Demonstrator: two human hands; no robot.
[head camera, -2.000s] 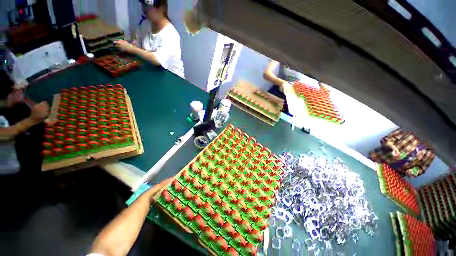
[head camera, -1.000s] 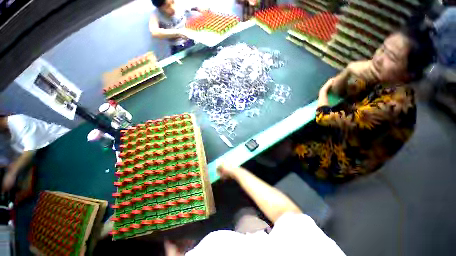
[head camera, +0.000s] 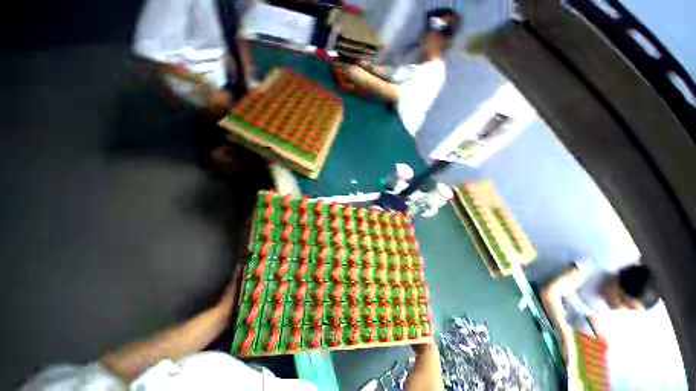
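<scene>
A loaded tray of red-and-green parts (head camera: 336, 279) is in front of me, its tan board edge showing along the bottom. My left hand (head camera: 235, 289) grips its left edge; the fingers are mostly hidden by the tray. My right hand (head camera: 424, 351) holds the lower right corner, with the fingers out of sight under the board. The tray covers part of the bench edge. Whether it touches the bench cannot be told.
A silvery pile (head camera: 488, 359) lies at the lower right. Another loaded tray (head camera: 294, 114) is at the upper left, beside a person in white. A partly filled tray (head camera: 494, 229), bottles (head camera: 435, 198) and a dark post (head camera: 416, 183) stand beyond. Two more people sit around.
The view has swung left. My right hand has moved from the bench edge to the tray's right corner. The tray now lies between both hands, and the silvery pile has shifted to the lower right.
</scene>
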